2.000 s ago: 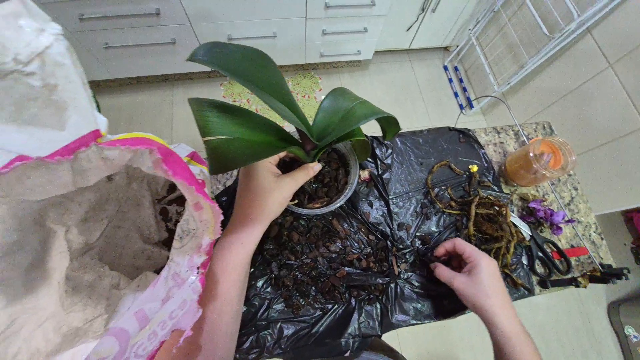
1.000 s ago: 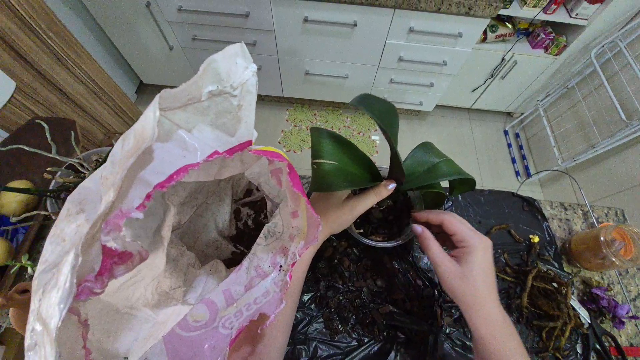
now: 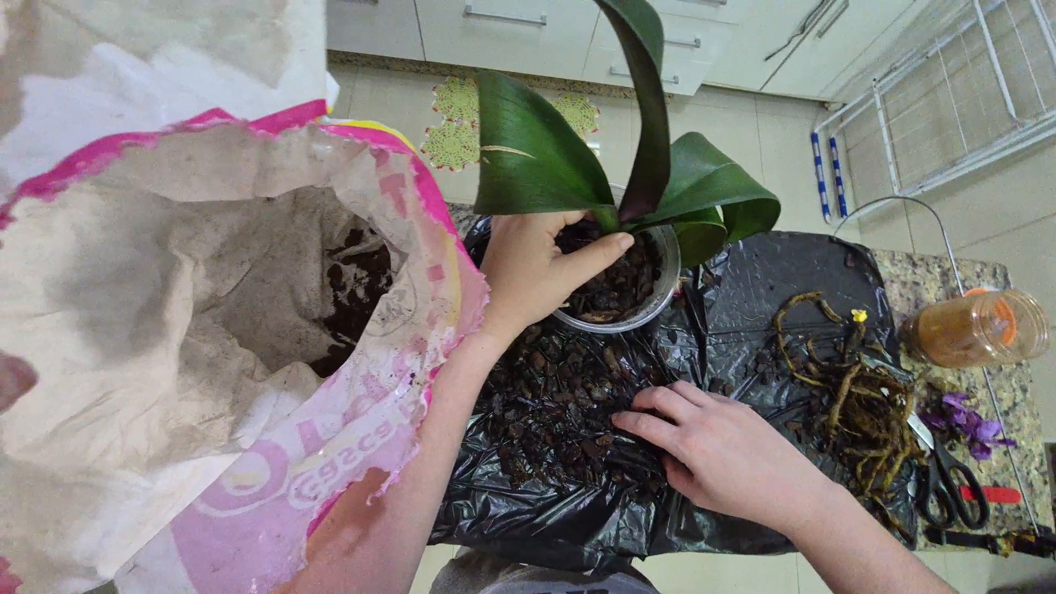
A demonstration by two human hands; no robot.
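My left hand [image 3: 549, 268] holds the base of a broad-leaved orchid [image 3: 549, 157], thumb against the stem, over a clear plastic pot [image 3: 635, 318]. Dark bark chips [image 3: 619, 285] lie in the pot around the plant's base. More loose bark [image 3: 553, 404] is spread on a black plastic sheet [image 3: 751, 285] in front of the pot. My right hand [image 3: 709, 445] rests palm down at the right edge of this bark, fingers bent; whether any chips are under the fingertips is hidden. An open paper bag with a pink rim [image 3: 445, 223] stands at the left, with dark bark inside.
At the right lie a tangle of cut roots [image 3: 866, 404], black-handled scissors [image 3: 949, 487], purple flowers [image 3: 965, 425] and a red item [image 3: 990, 494]. A jar with orange-brown contents [image 3: 961, 330] lies near a thin wire on the granite top [image 3: 949, 272]. A white drying rack [image 3: 957, 140] stands beyond.
My right hand was at the pot's rim one second ago and is now down at the loose bark. My left hand remains at the plant's base. The view has shifted.
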